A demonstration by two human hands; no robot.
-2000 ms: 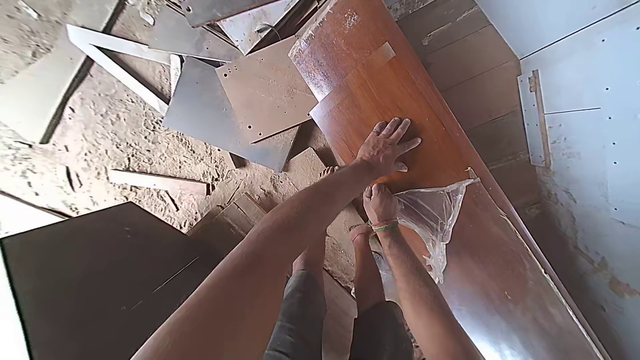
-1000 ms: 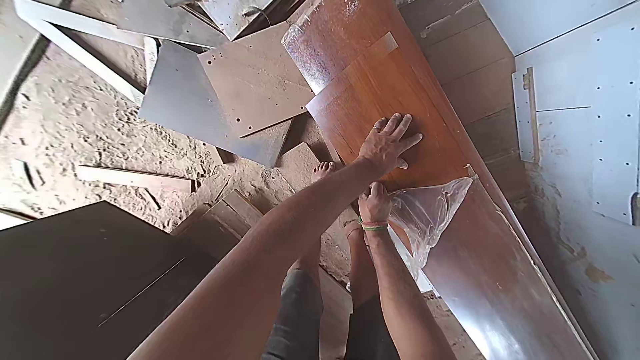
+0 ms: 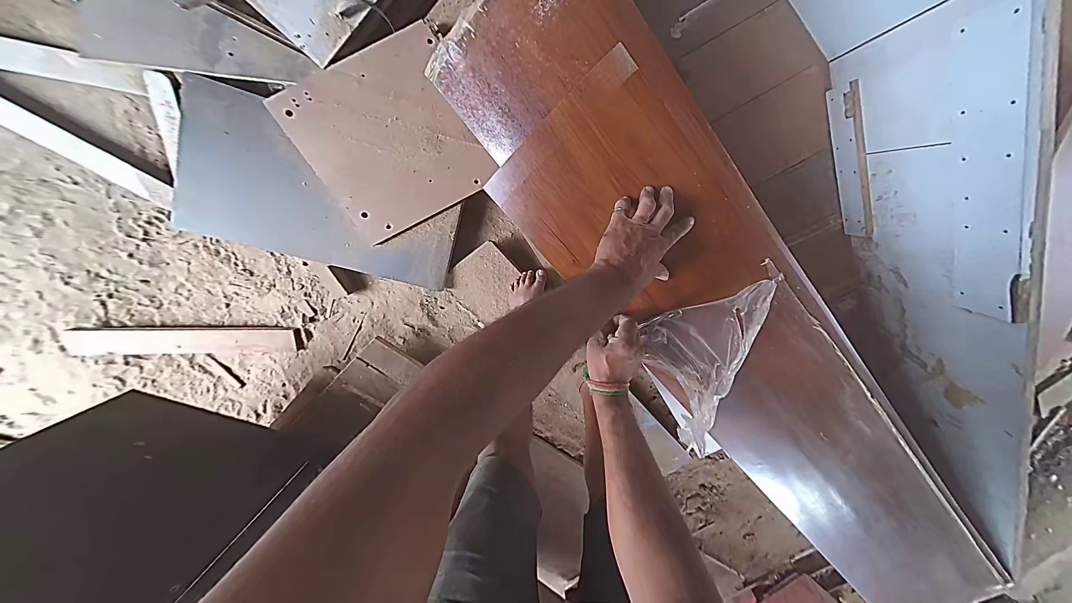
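A long reddish-brown wood-grain panel [image 3: 586,159] slants from the top centre to the lower right. My left hand [image 3: 638,239] lies spread on its bare orange-brown surface, with a ring on one finger. Just below, at the panel's near edge, my right hand [image 3: 614,352] is closed, with green and pink bands at the wrist. Bunched clear plastic film [image 3: 712,352] runs from that hand across the panel; the fingers grip it at the edge. Farther down, the panel has a hazy, shiny surface. A small pale strip [image 3: 622,63] lies across the panel higher up.
My bare foot [image 3: 528,286] stands beside the panel among board offcuts. A brown board with holes [image 3: 381,134] overlaps a grey board [image 3: 251,184] at upper left. A dark board [image 3: 151,494] fills the lower left. Pale blue panels [image 3: 913,193] stand at right. Sawdust covers the ground.
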